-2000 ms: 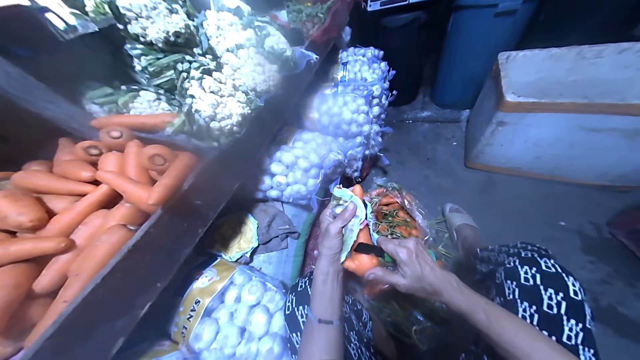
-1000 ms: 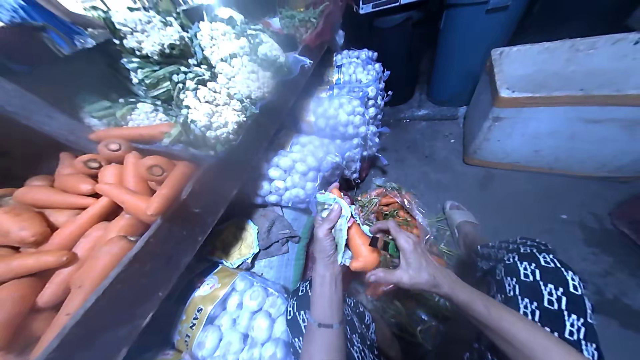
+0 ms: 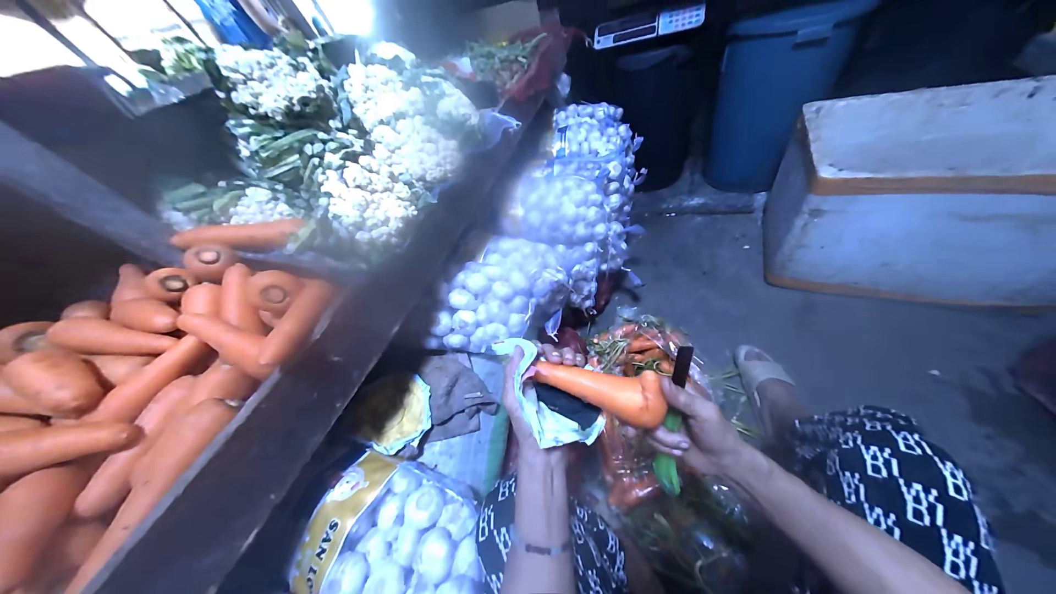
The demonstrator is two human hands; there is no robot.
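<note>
A large orange carrot [image 3: 606, 389] lies between my two hands, its narrow end toward the left. Under that end, my left hand [image 3: 536, 388] holds a pale cloth [image 3: 549, 425] with a dark patch. My right hand [image 3: 697, 421] is at the carrot's thick end and holds a knife, with its dark blade [image 3: 682, 365] pointing up and its green handle [image 3: 667, 462] below the fingers. Behind and below the hands, more carrots with green tops [image 3: 639, 342] lie in clear plastic bags.
A wooden bin at left holds loose carrots [image 3: 157, 371] and cauliflowers [image 3: 396, 148]. Along its board [image 3: 330, 388] stand net sacks of white bulbs [image 3: 495, 289]. A grey rag [image 3: 454, 396] lies near my left hand. A white foam box [image 3: 916, 223] and a blue bin [image 3: 755, 99] stand behind at right.
The carrot, earlier pointing down toward me, now lies crosswise between my hands, with its thick end to the right. The knife blade now points up.
</note>
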